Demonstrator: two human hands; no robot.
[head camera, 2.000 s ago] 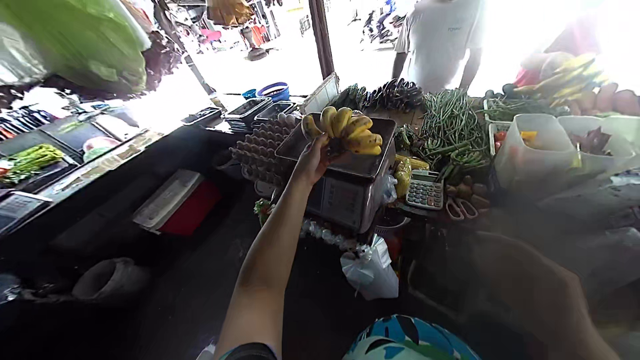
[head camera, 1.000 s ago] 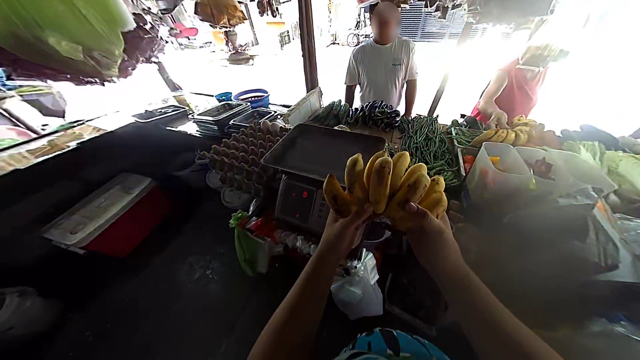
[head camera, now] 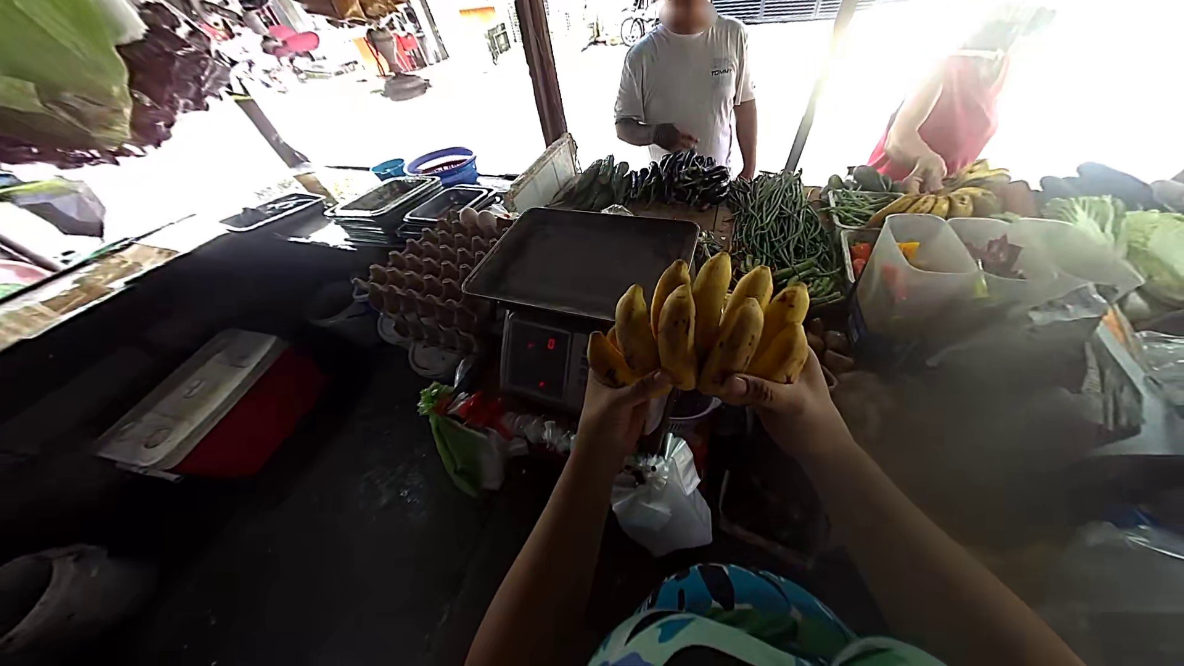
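Observation:
A hand of yellow bananas (head camera: 708, 324), spotted brown, is held up in front of me by both hands. My left hand (head camera: 624, 407) grips its lower left side, the thumb across the base. My right hand (head camera: 786, 398) grips the lower right side in the same way. Just behind and to the left of the bananas stands a digital scale (head camera: 536, 361) with a lit red display. Its dark metal tray (head camera: 587, 264) bears nothing that I can see. The fingers behind the fruit are hidden.
Egg trays (head camera: 439, 277) stand left of the scale, a red cooler box (head camera: 213, 407) farther left. White plastic bags (head camera: 663, 499) hang below. Long green beans (head camera: 782, 227) and eggplants (head camera: 680, 178) lie behind. A person in a white shirt (head camera: 684, 88) stands opposite; another person's hand (head camera: 925, 173) is at other bananas.
Two seconds ago my left hand held the bananas over the scale's tray. They are now in front of the scale, with my right hand on them too. The view has shifted.

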